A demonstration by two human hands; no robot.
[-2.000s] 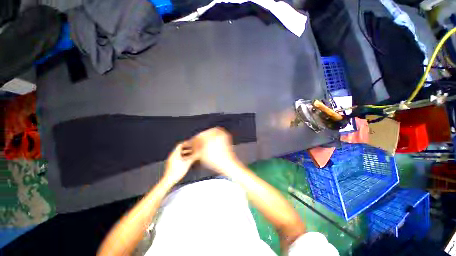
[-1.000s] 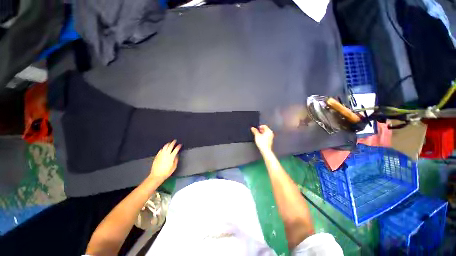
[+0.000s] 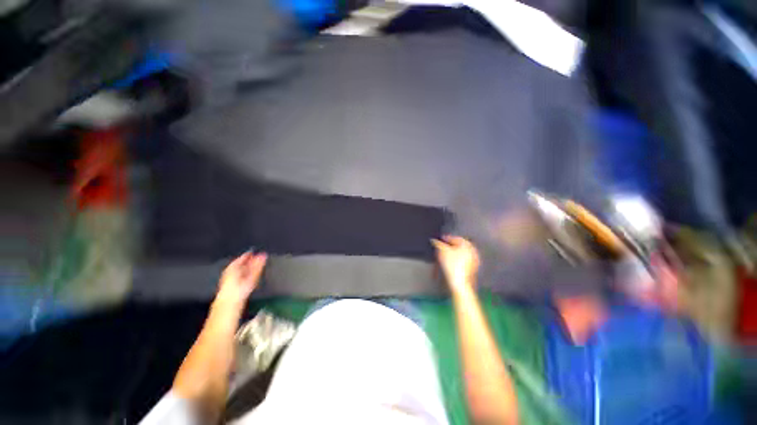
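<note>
Black trousers (image 3: 332,222) lie flat along the near part of the dark grey ironing table pad (image 3: 398,108), hem end to the right. My left hand (image 3: 241,276) is at their near edge, left of centre, fingers drawn together on the cloth edge. My right hand (image 3: 457,260) pinches the near corner of the hem. The steam iron (image 3: 581,226) with its tan handle is parked at the right end of the table. The picture is blurred.
A blurred grey garment (image 3: 241,41) lies at the far left of the table. A white-edged cloth (image 3: 539,37) is at the far right edge. Blue crates (image 3: 647,357) stand on the floor at right. An orange-red bag (image 3: 101,170) is at left.
My left hand has moved left along the near edge and its fingers have closed in. My right hand stays at the hem corner. The view has shifted and blurred.
</note>
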